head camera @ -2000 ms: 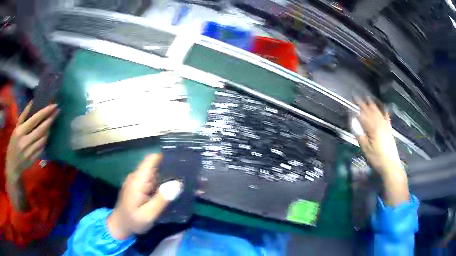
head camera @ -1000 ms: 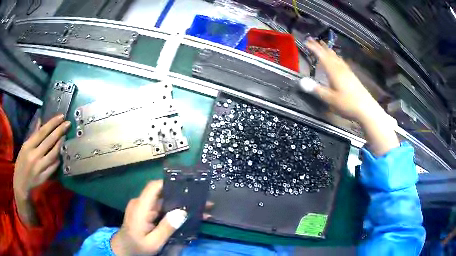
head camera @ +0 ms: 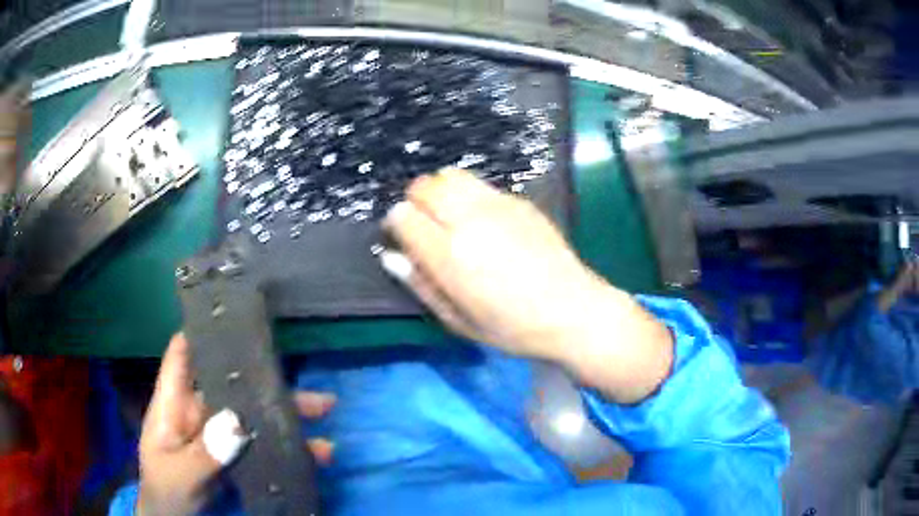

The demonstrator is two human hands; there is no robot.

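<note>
My left hand (head camera: 197, 433), with a white cover on the thumb, holds a dark metal plate (head camera: 237, 373) over the lap, its far end overlapping the parts tray's near left corner. The black parts tray (head camera: 333, 287) holds a loose pile of small ring parts (head camera: 368, 131), blurred. My right hand (head camera: 433, 237) is over the tray's near part, fingers bent down and together, with a white cover on one digit. Its fingertips are blurred, so whether they hold a ring part cannot be told.
Silver-grey stacked plates (head camera: 101, 181) lie on the green bench at left. A grey bar (head camera: 660, 202) lies right of the tray. A rail (head camera: 645, 86) runs behind. A person's orange-red sleeve (head camera: 45, 433) shows at lower left, another person in blue (head camera: 872, 338) at far right.
My right hand has come down from above the rail to the tray. The view has swung right and down. The left hand still holds the dark plate. The coworker's hand is out of view.
</note>
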